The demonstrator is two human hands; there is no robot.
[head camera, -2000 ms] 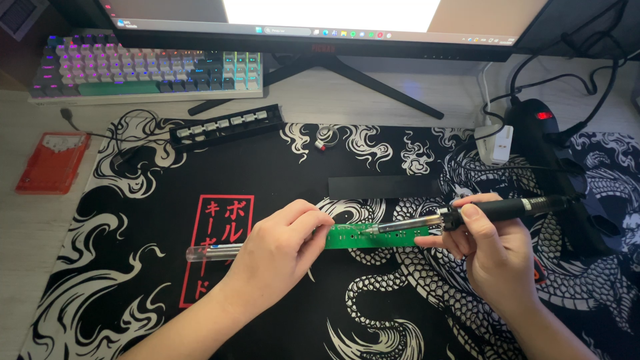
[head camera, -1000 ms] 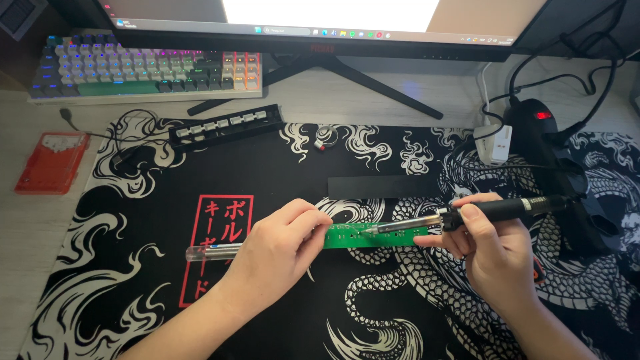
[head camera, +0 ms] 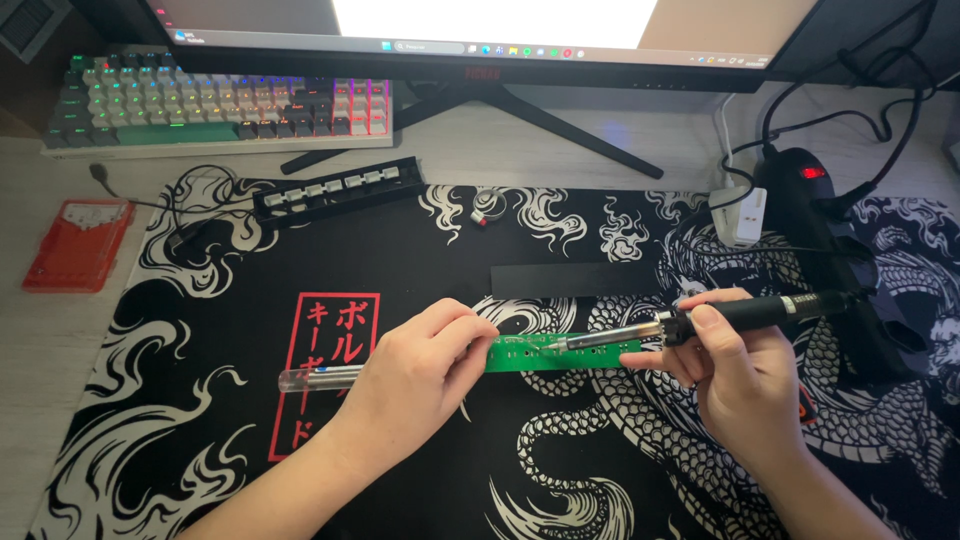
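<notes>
A long green circuit board (head camera: 517, 361) lies over the dark desk mat. My left hand (head camera: 424, 360) covers its left end, thumb and forefinger pinched together there. A clear tube (head camera: 315, 378) sticks out to the left from under that hand; whether the hand grips the tube, the board or solder wire I cannot tell. My right hand (head camera: 739, 375) holds a soldering iron (head camera: 750, 313) by its black handle. The iron's tip points left and is at the board's face, close to its solder points. One finger of the right hand touches the board's right end.
A flat black strip (head camera: 570, 280) lies beyond the board. Farther back are a small black case with white switches (head camera: 337, 187), a coiled wire piece (head camera: 484, 206) and a keyboard (head camera: 217, 105). A power strip (head camera: 832, 255) with cables stands at right, a red plastic box (head camera: 79, 244) at left.
</notes>
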